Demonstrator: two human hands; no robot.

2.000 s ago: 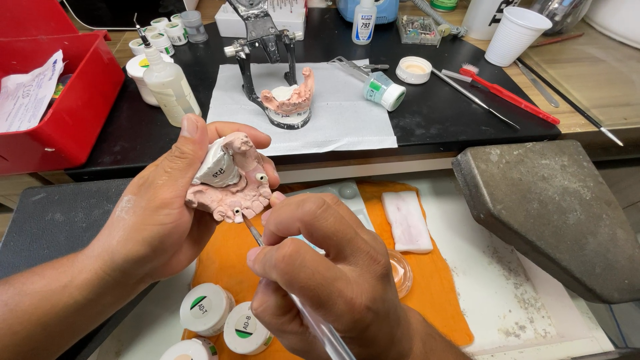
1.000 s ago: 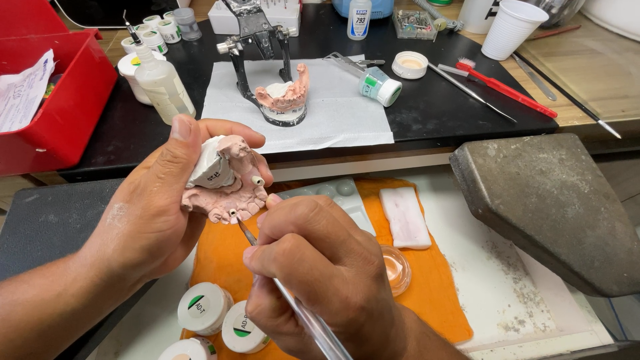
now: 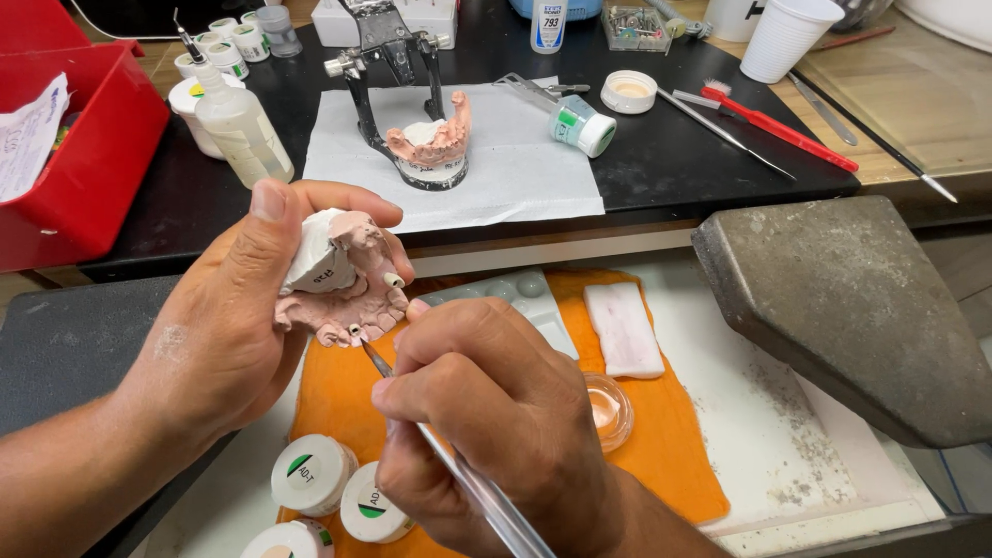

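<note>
My left hand (image 3: 225, 310) holds a pink and white plaster dental model (image 3: 333, 302), its row of teeth facing down toward me. Two pale hollow crowns or copings show on it, one at the front (image 3: 355, 330) and one at the right side (image 3: 393, 280). In my right hand (image 3: 496, 411) is a fine-tipped brush with a clear handle (image 3: 488, 496), gripped like a pen. Its dark tip lies at or just beside the front coping; whether it touches, I cannot tell. An orange cloth (image 3: 682, 465) is spread below both hands.
Beyond the hands, a black articulator (image 3: 360, 101) bears a second model (image 3: 434, 143) on white paper (image 3: 535, 186). White-lidded jars (image 3: 310, 473), a glass dish (image 3: 612, 411), a palette (image 3: 542, 310) and a white sponge (image 3: 624, 329) lie nearer. A grey armrest (image 3: 845, 310) juts in at right, a red box (image 3: 101, 170) at left.
The dental model has tilted a little in my left hand. The brush tip has stayed close to the front coping throughout.
</note>
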